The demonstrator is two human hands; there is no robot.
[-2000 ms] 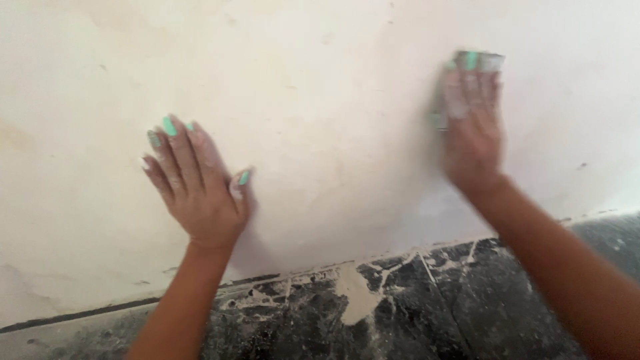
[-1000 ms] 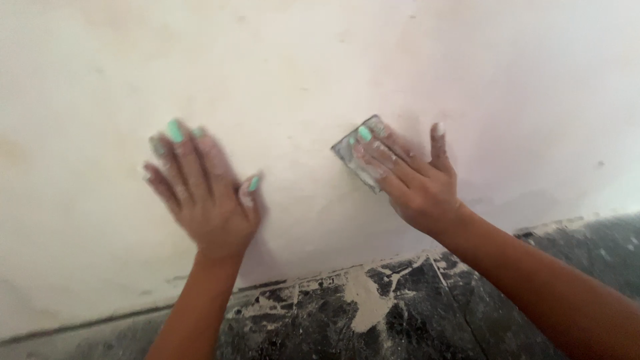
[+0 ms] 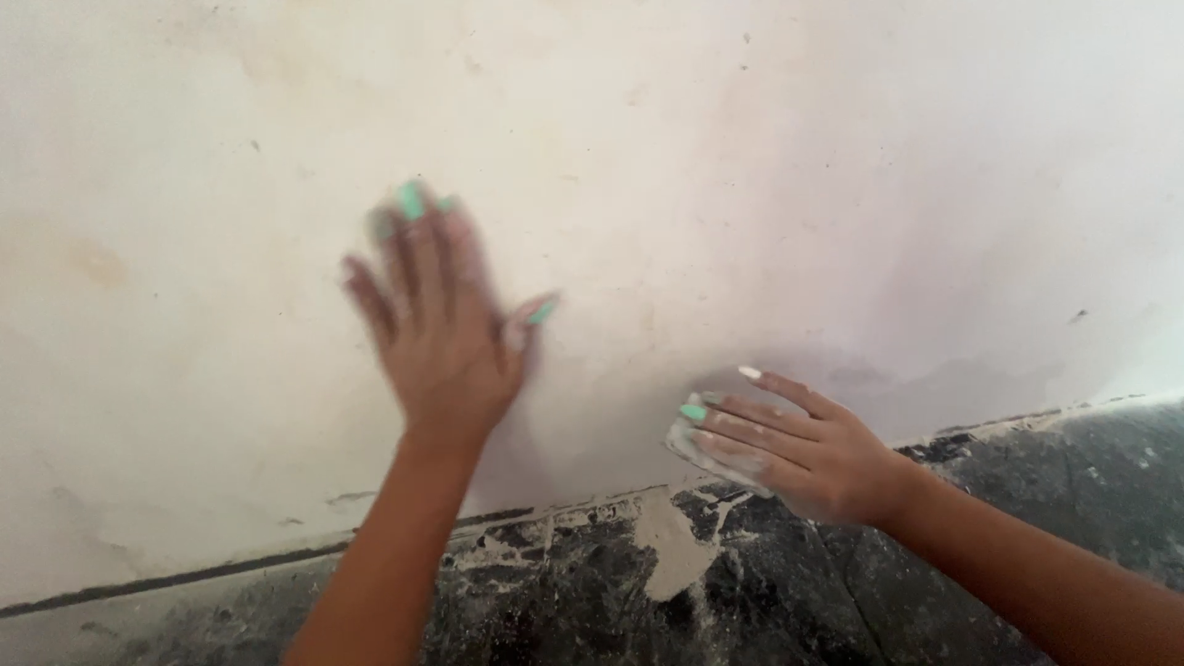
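My left hand lies flat against the pale plastered wall, its fingers spread and holding nothing. Lower and to the right, my right hand presses a flat, dusty grey pad to the wall just above its bottom edge. Most of the pad is hidden under the fingers, and its exact kind cannot be told. White dust coats the fingers of this hand. Both hands have long nails, several of them green.
Below the wall runs a dark tiled surface with dust and a dried pale smear on it. A dark, uneven gap follows the joint at the lower left. Small marks and faint stains dot the wall.
With the pad under it, my right hand has come down the wall from the upper right, now close to the wall's bottom edge. My left hand remains flat in about the same place.
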